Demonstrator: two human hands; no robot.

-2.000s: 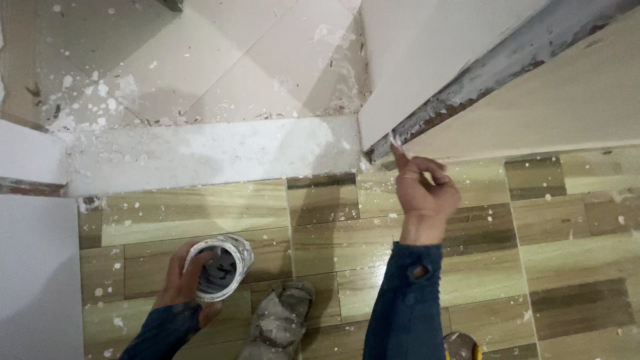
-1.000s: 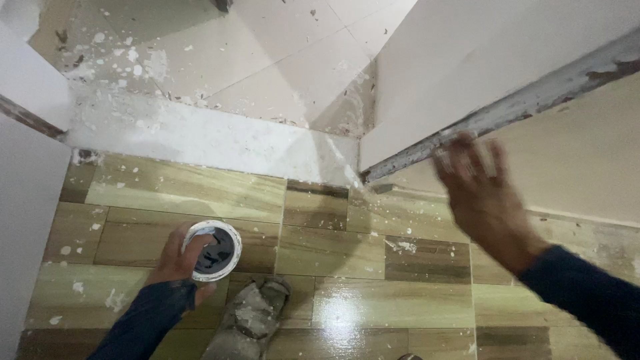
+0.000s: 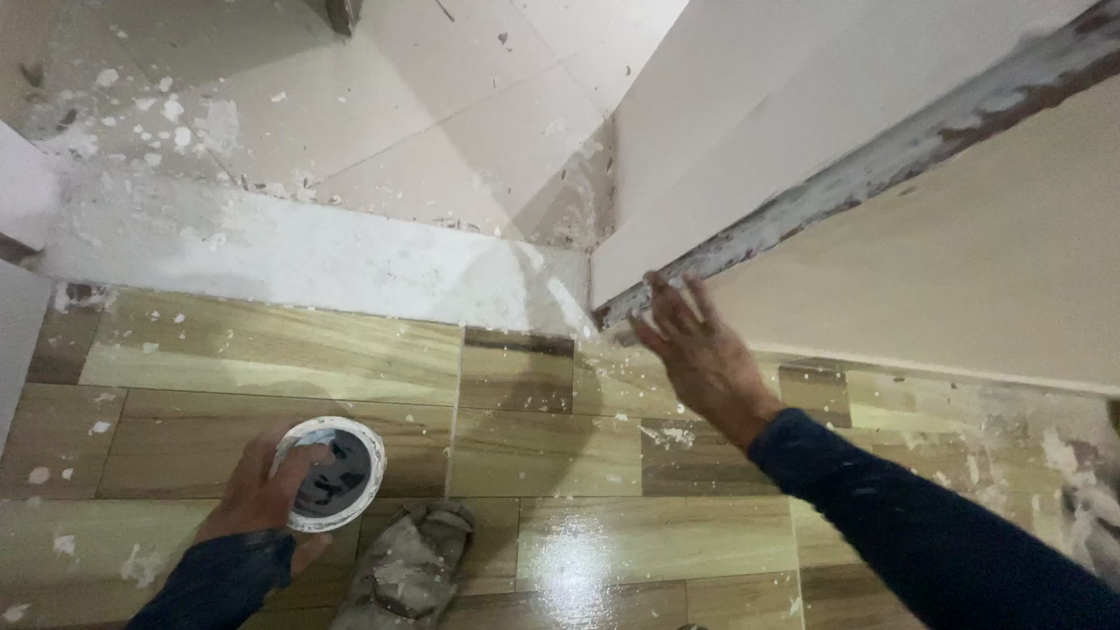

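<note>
My left hand grips a white-rimmed round tub by its wall, the thumb hooked over the rim. Dark grey, wet-looking material lies inside the tub. My right hand reaches to the lower end of a grey-smeared strip along the wall edge, its fingers spread and slightly blurred. The fingertips are at or very near the strip; contact cannot be told. No tool shows in the right hand. Reddish-brown patches show along the strip's lower side.
A white threshold slab separates wood-look floor tiles from pale tiles flecked with white splatter. My stained shoe stands beside the tub. A beige wall rises at the right, and a white panel at the left.
At first my right hand is held near the strip's lower end with its fingers bent; then it is farther up the strip, and now it is back low with fingers spread. The left hand keeps the tub.
</note>
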